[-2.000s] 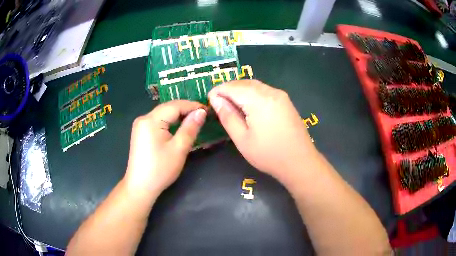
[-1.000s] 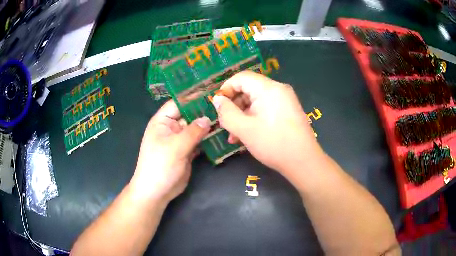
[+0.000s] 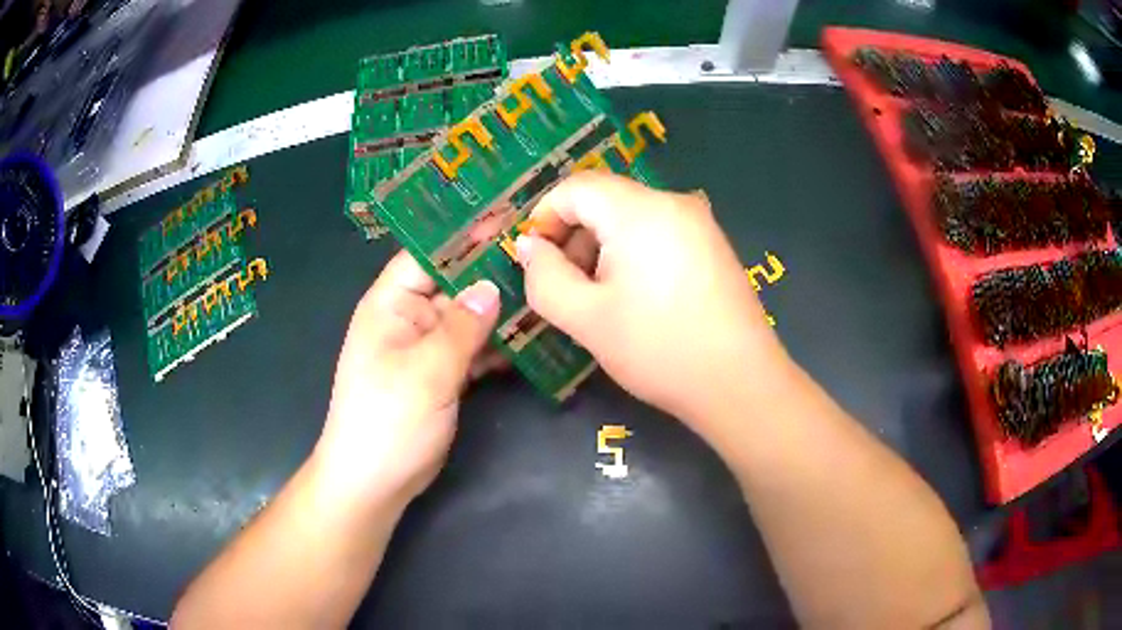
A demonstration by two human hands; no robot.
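Note:
My left hand (image 3: 412, 357) grips a green PCB panel (image 3: 425, 222) by its near left edge, thumb on top. The panel is tilted, with orange flex circuits (image 3: 523, 96) sticking up along its far row and more along the middle row. My right hand (image 3: 640, 265) pinches a small orange flex circuit (image 3: 512, 244) between thumb and forefinger at the middle row, left of the ones there. Its contact with the board is hidden by the fingertips. The panel's right part is partly behind my right hand.
A stack of bare panels (image 3: 425, 59) stands behind. A fitted panel (image 3: 197, 293), clear plastic bag (image 3: 92, 431) and fan (image 3: 27, 231) are at left. A loose flex circuit (image 3: 613, 450) lies near front; others (image 3: 765, 271) lie right. A red tray (image 3: 917, 209) with dark rows is at right.
The panel was lower and flatter over the stack; it is now raised, turned and tilted, showing more of its rows. Both hands stay on it, my right fingers still at a flex circuit.

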